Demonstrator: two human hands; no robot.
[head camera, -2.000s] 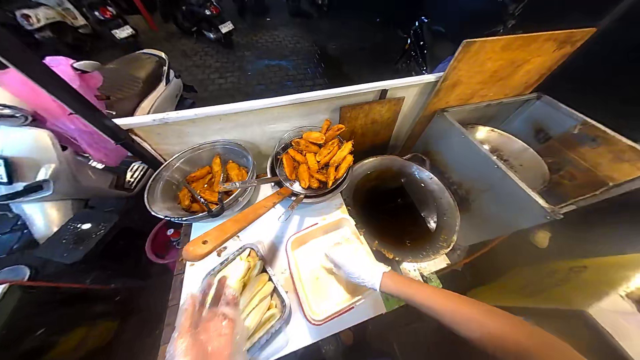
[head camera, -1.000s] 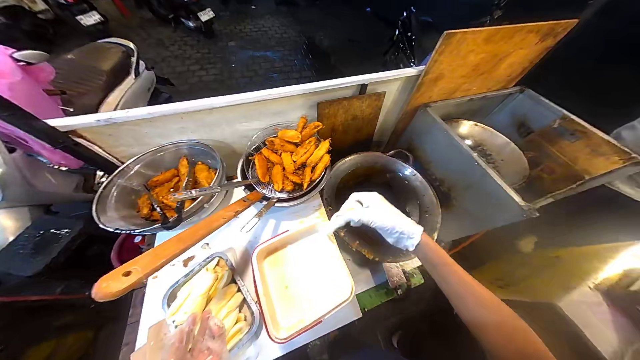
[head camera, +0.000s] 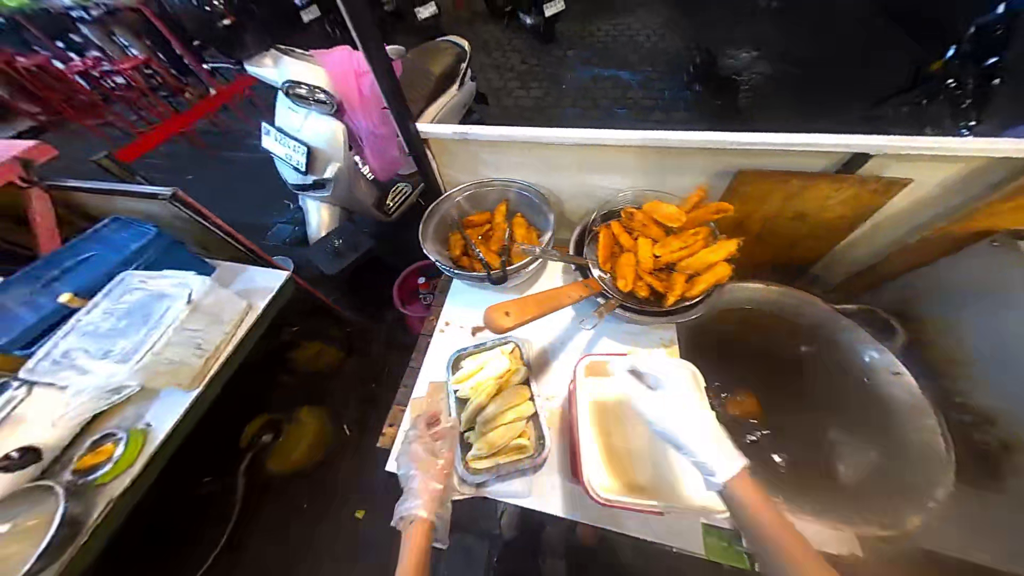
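Note:
My left hand (head camera: 426, 458), in a clear plastic glove, rests at the left edge of a container of peeled bananas (head camera: 498, 406); its fingers are blurred, and whether it holds anything is unclear. My right hand (head camera: 680, 416), in a white glove, is over a rectangular tub of pale batter (head camera: 620, 448), fingers toward the tub's back; its grip cannot be made out. Right of the tub, a wok of dark oil (head camera: 832, 432) holds one orange-brown piece (head camera: 742, 406). Behind, fried pieces (head camera: 664, 248) fill a wooden-handled strainer (head camera: 544, 306), and more lie in a bowl (head camera: 486, 192) with tongs (head camera: 480, 256).
A low white wall (head camera: 640, 148) runs behind the bowls, with a wooden board (head camera: 808, 216) against it. A pink bucket (head camera: 412, 292) stands left of the table. Farther left are a second counter (head camera: 252, 292) and a parked scooter (head camera: 336, 152).
My right hand has moved from over the wok to the batter tub. An orange-brown piece now shows in the oil. The view has swung left.

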